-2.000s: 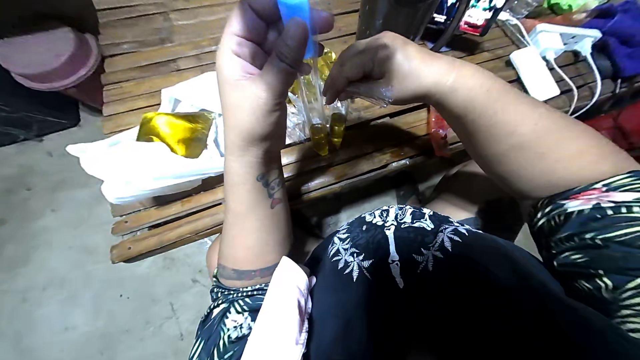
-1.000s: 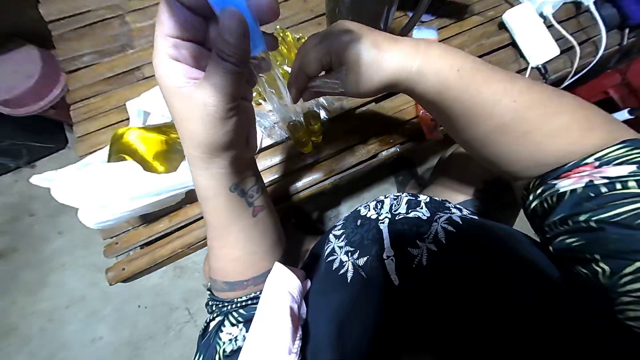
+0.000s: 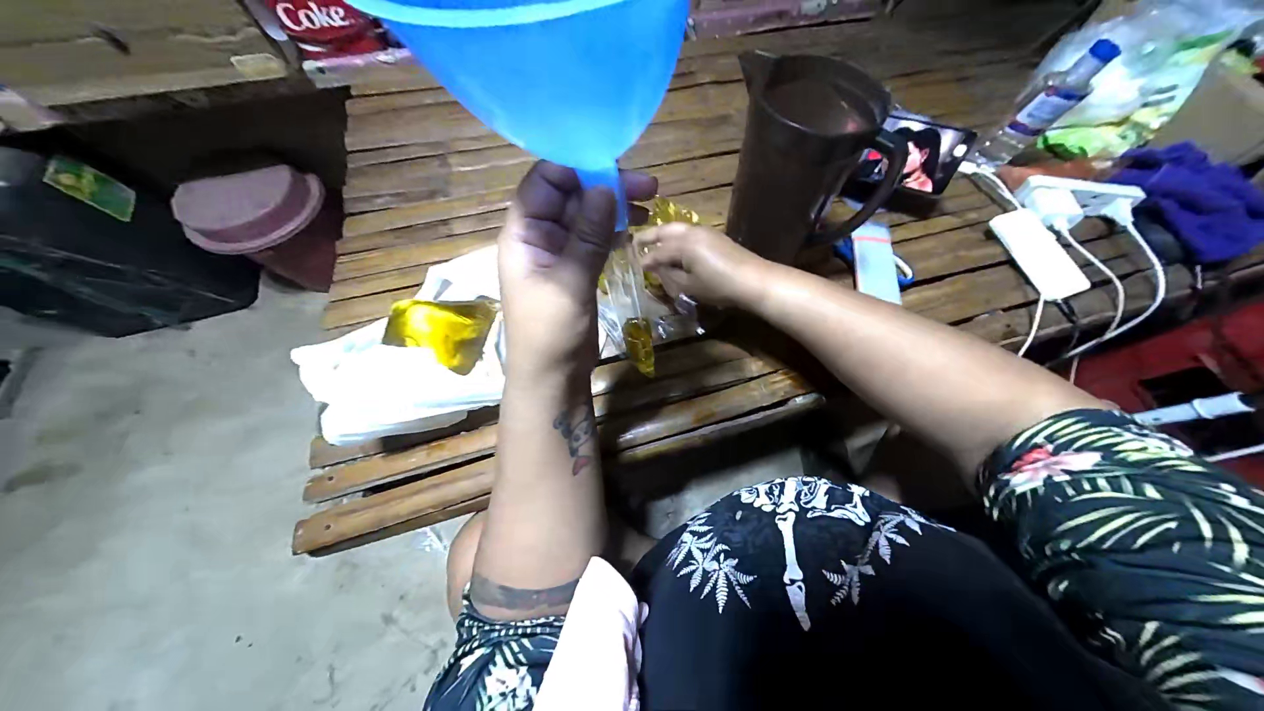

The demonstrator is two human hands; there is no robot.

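Observation:
My left hand (image 3: 568,237) grips the narrow neck of a blue plastic funnel (image 3: 563,79), its wide cone upright above the fingers. Just right of the funnel's spout, my right hand (image 3: 691,259) pinches the clear plastic by its fingertips. Below both hands hangs a narrow clear plastic bag (image 3: 637,341) with yellow liquid at its bottom. More yellow-filled plastic lies behind my right hand, partly hidden. To the left of my left wrist, a bag of yellow liquid (image 3: 444,331) rests on a white plastic bag (image 3: 395,395).
The slatted bamboo table (image 3: 415,148) holds a dark pitcher (image 3: 810,148), a phone with a lit screen (image 3: 913,158), a white power strip (image 3: 1081,196) with cables, a white power bank (image 3: 1039,254) and a purple cloth (image 3: 1200,202). A pink lidded bin (image 3: 252,212) stands on the floor at left.
The view has shifted so that the funnel's cone now shows. Both hands keep nearly the same hold. Two yellow-filled ends hung below them earlier; one shows plainly now.

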